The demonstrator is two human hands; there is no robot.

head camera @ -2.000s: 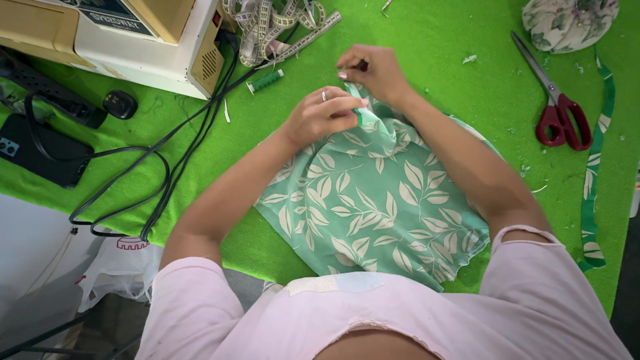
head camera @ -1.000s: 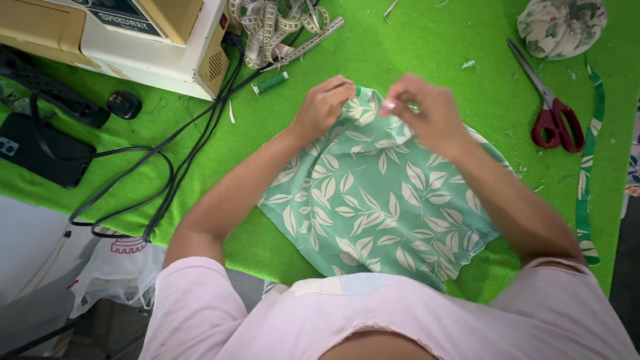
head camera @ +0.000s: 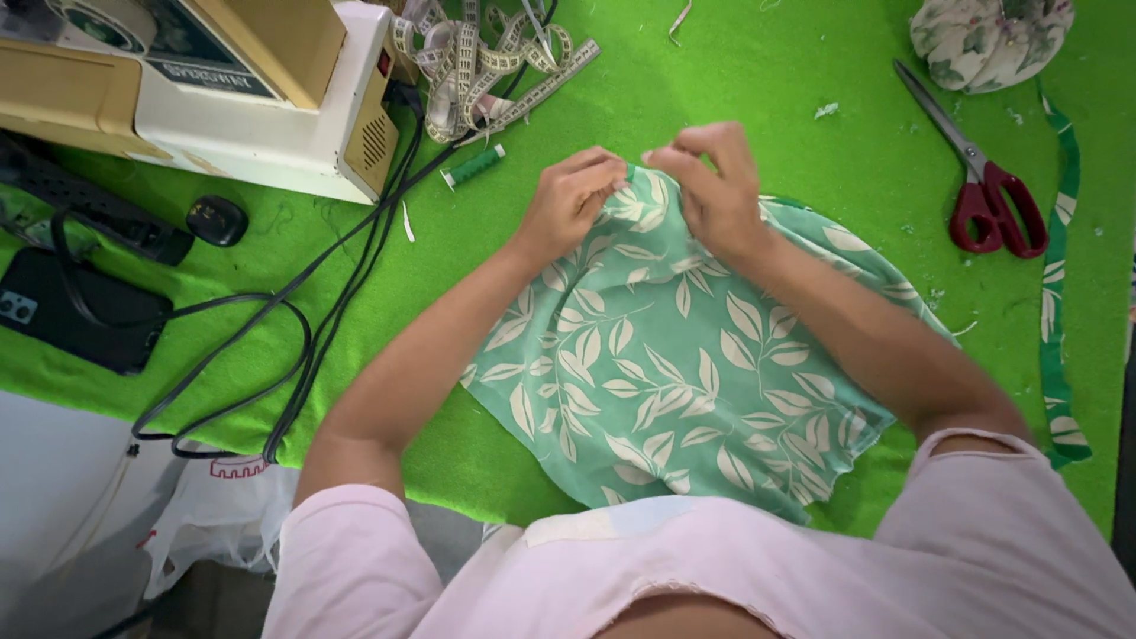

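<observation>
A green fabric piece with a cream leaf print [head camera: 657, 373] lies spread on the green cloth-covered table, its near edge against my shirt. My left hand [head camera: 581, 191] pinches the top edge of this fabric between thumb and fingertips. Just to its right, my right hand [head camera: 714, 186] is raised over the same edge with its fingers bent together; it is slightly blurred, and whether it holds something small, such as a pin or needle, cannot be made out. A green thread spool [head camera: 473, 167] lies up and left of my left hand.
Red-handled scissors [head camera: 998, 209], a floral pincushion [head camera: 992, 40] and a narrow leaf-print strip [head camera: 1056, 302] are at the right. A sewing machine [head camera: 257, 115], tangled measuring tape [head camera: 466, 71], black cables [head camera: 333, 293], a phone [head camera: 84, 311] and a power strip [head camera: 98, 200] occupy the left.
Two seconds ago both hands held a lifted, bunched part of the fabric; its top now lies flatter. My right hand has shifted right, and over the last second moved slightly left toward my left hand.
</observation>
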